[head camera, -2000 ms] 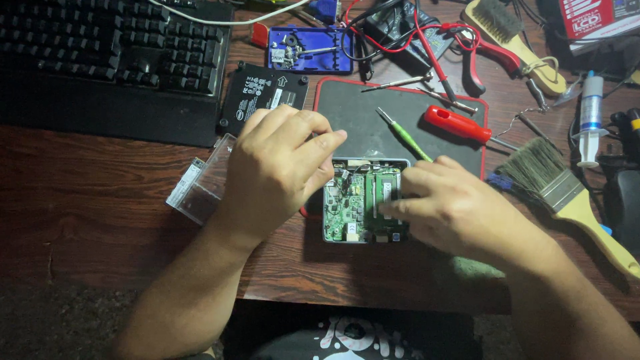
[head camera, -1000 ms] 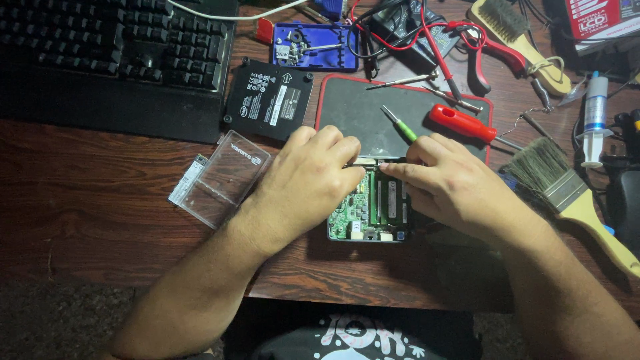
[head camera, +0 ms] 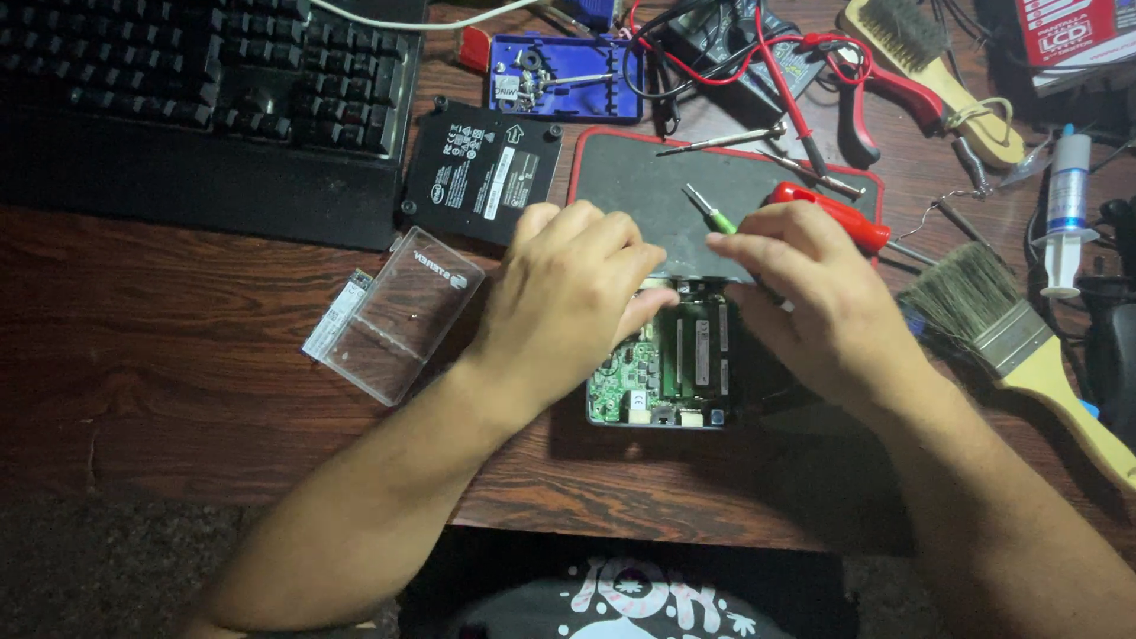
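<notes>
An opened mini PC [head camera: 661, 373] with a green circuit board and memory modules lies at the edge of a black mat with a red border [head camera: 639, 177]. My left hand [head camera: 568, 293] is over the upper left of its case, fingers bent and thumb stretched over the board; whether it pinches anything is hidden. A green-handled precision screwdriver [head camera: 721, 220] is in my right hand [head camera: 799, 275], its tip pointing up and left, away from the board. The black bottom cover [head camera: 484, 169] lies behind my left hand. A clear plastic case [head camera: 404, 319] is to the left.
A blue screw tray [head camera: 577, 98], a multimeter [head camera: 754, 53] and red-handled pliers [head camera: 896, 93] are at the back. A red screwdriver [head camera: 834, 217] and small screwdrivers [head camera: 723, 140] lie on the mat. On the right are a paintbrush [head camera: 1029, 346] and a syringe [head camera: 1068, 204]; a keyboard [head camera: 195, 106] is at left.
The green screwdriver, which lay on the mat in both earlier frames, is now in my right hand. That hand has moved off the board's upper edge, up and to the right.
</notes>
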